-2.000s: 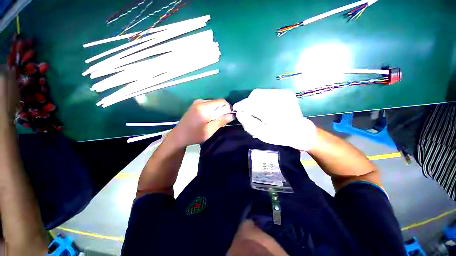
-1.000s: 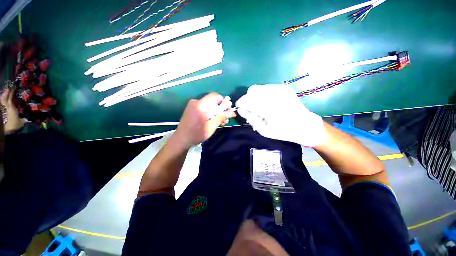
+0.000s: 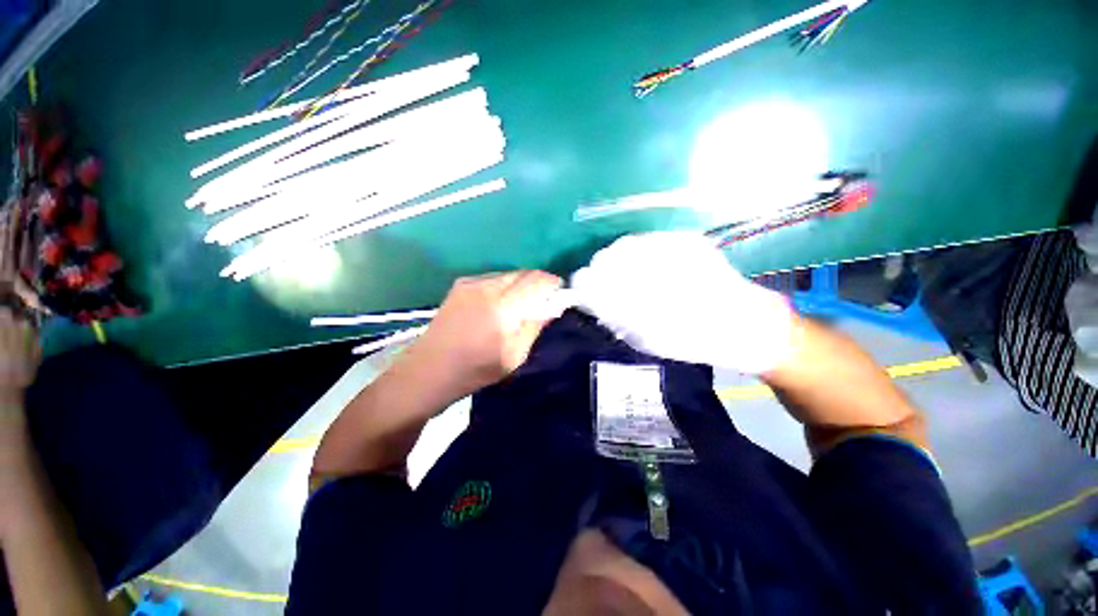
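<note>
My bare left hand (image 3: pixel 500 323) is at the bench's front edge, closed on thin white tubes (image 3: pixel 373 320) whose ends stick out to its left. My right hand (image 3: pixel 674 301), in a white glove, touches it fingertip to fingertip. What the right fingers pinch is hidden by the glove. A harness with a red connector (image 3: pixel 855 197) and dark and red twisted wires lies beyond my right hand, its connector blurred. A white sleeve (image 3: pixel 632 205) reaches left beside it.
A pile of white tubes (image 3: pixel 361 169) lies on the green bench (image 3: pixel 578 108), with loose twisted wires (image 3: pixel 343 54) behind. A sleeved harness (image 3: pixel 759 39) lies at the back right. Red connectors (image 3: pixel 75 229) and a neighbour's arm (image 3: pixel 36 481) are at left; blue stool (image 3: pixel 867 313) below.
The red-connector harness beyond my right hand has shifted, and its white sleeve now reaches further left. My hands have stayed together at the bench edge. The view has shifted slightly.
</note>
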